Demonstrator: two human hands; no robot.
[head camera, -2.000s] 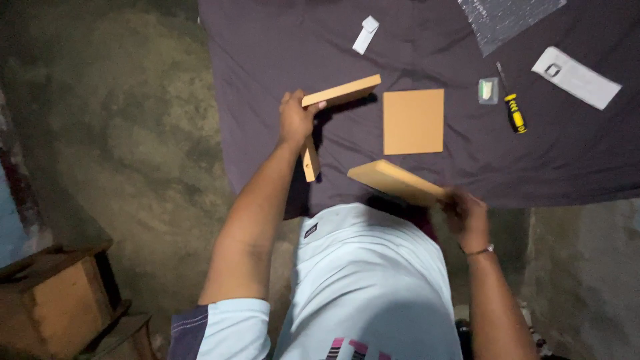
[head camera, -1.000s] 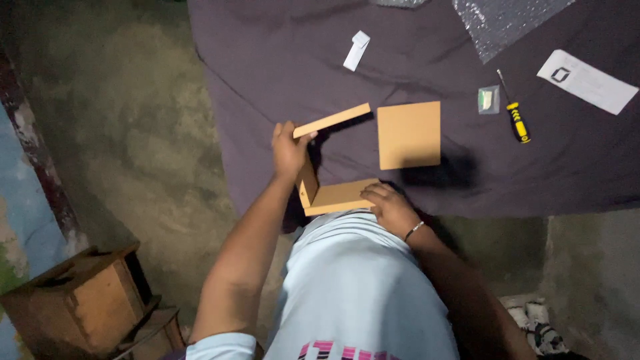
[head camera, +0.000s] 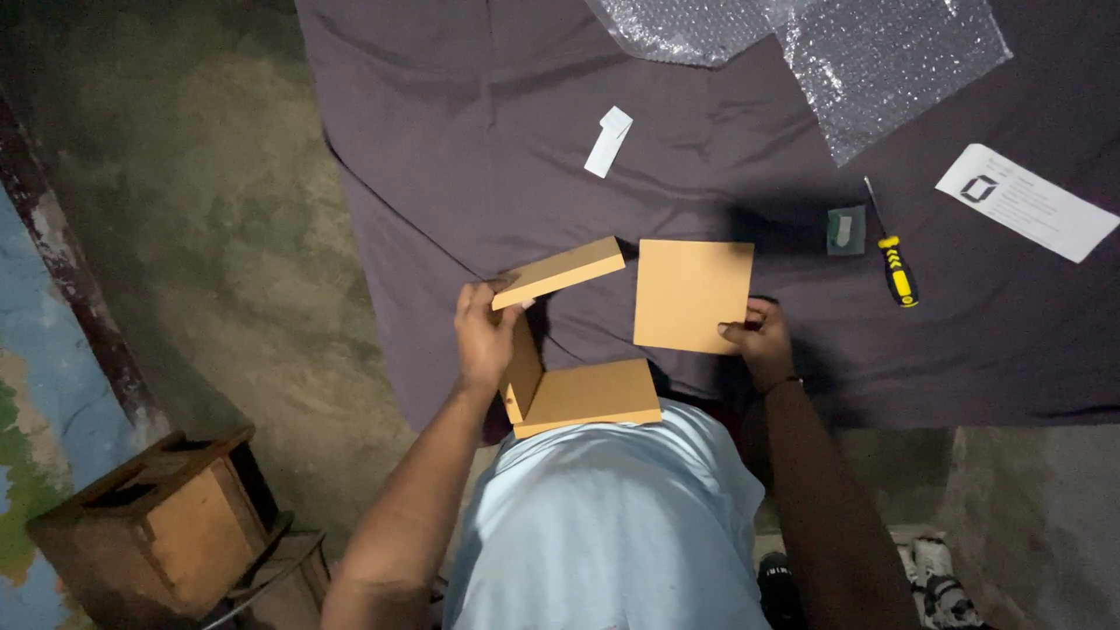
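My left hand (head camera: 486, 331) grips the near-left end of a wooden board (head camera: 560, 269), where it meets a second board (head camera: 523, 367) standing on edge. A third board (head camera: 591, 394) lies close to my body, its left end against the foot of the standing one; together they form three sides of a frame. My right hand (head camera: 759, 337) pinches the lower right corner of a square wooden panel (head camera: 694, 295), thumb on top. Whether the panel is lifted off the cloth is hard to tell.
On the dark cloth (head camera: 437, 175) lie a yellow and black screwdriver (head camera: 898, 271), a small clear packet (head camera: 845, 231), a printed paper sheet (head camera: 1028, 201), a folded white paper slip (head camera: 608, 142) and bubble wrap (head camera: 892, 70). A wooden cabinet (head camera: 188, 534) stands on the floor at lower left.
My right hand brought a board against the standing one's near end, then let go and moved right to the square panel, which it now holds. My left hand keeps its hold at the far corner.
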